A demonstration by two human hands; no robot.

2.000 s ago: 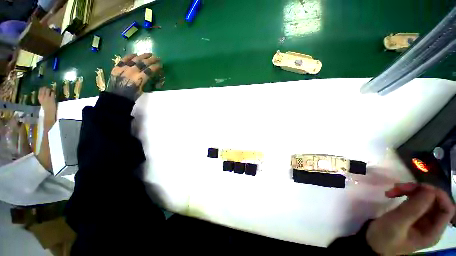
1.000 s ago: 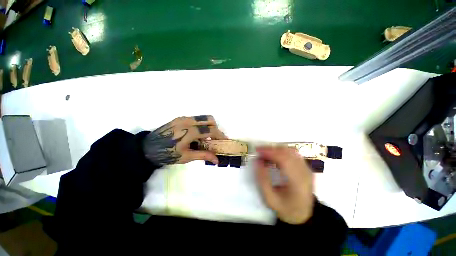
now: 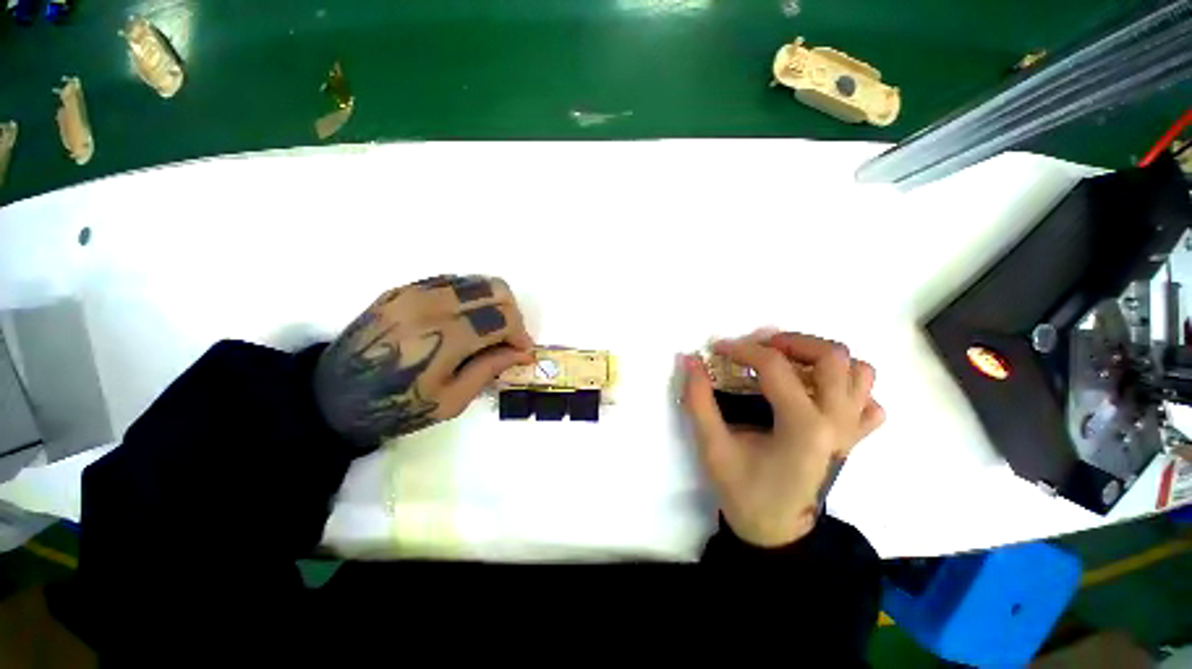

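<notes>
A tan workpiece point(image 3: 573, 369) lies behind three black locating blocks point(image 3: 550, 405) on the white surface. My left hand point(image 3: 425, 356) has its fingertips on the left end of this workpiece. A second tan workpiece point(image 3: 732, 371) lies at the right behind a black bar point(image 3: 745, 409). My right hand point(image 3: 782, 425) is over it, thumb at its left end and fingers across its top, hiding most of it. Whether the right fingers grip it cannot be told.
A black feeder point(image 3: 1033, 342) with a glowing red switch stands at right. Metal uprights point(image 3: 1020, 102) slant at upper right. Tan pieces lie on the green conveyor belt point(image 3: 523, 65). A grey-white carton point(image 3: 63, 379) is at left, a blue stool point(image 3: 1000, 604) below right.
My left hand has come from the belt to the left workpiece. My right hand has moved from the feeder side, past the middle, to the right workpiece. The view has shifted.
</notes>
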